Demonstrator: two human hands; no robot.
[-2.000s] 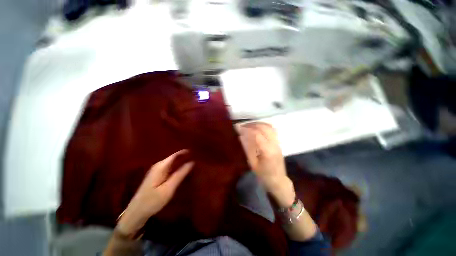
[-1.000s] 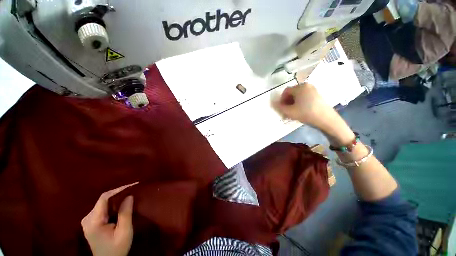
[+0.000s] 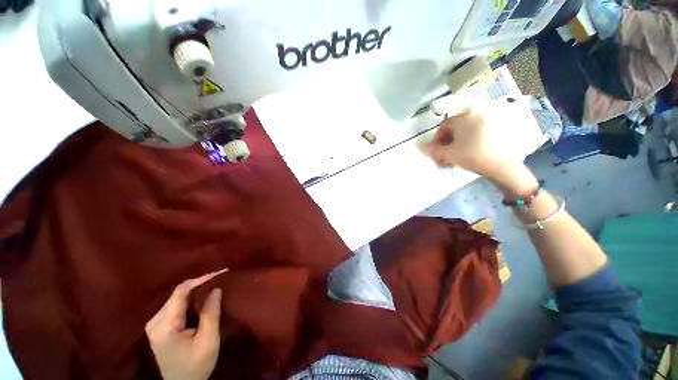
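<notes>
Dark red-brown garment cloth (image 3: 149, 215) covers the left of the machine bed and the near side, its upper right edge at the machine head. The white sewing machine (image 3: 334, 82) marked "brother" stands behind it, with a violet light (image 3: 215, 152) at the needle area. My left hand (image 3: 189, 326) pinches a fold of the cloth at the lower left, thumb near the fingers. My right hand (image 3: 465, 145) is curled over the white bed at the right, off the main cloth, with a small red-brown bit at its fingers; what it is cannot be told.
A small brown oblong (image 3: 369, 136) lies on the machine bed. A pale grey piece (image 3: 362, 279) shows amid the cloth, beside a bunched red-brown part (image 3: 457, 282) hanging past the table edge. Dark and pinkish cloths (image 3: 632, 59) are at the upper right, a green surface (image 3: 643, 260) at the right.
Since two seconds ago, my right hand has left the cloth edge and moved right over the bed. In the last second the whole view has shifted slightly; both hands keep nearly the same places.
</notes>
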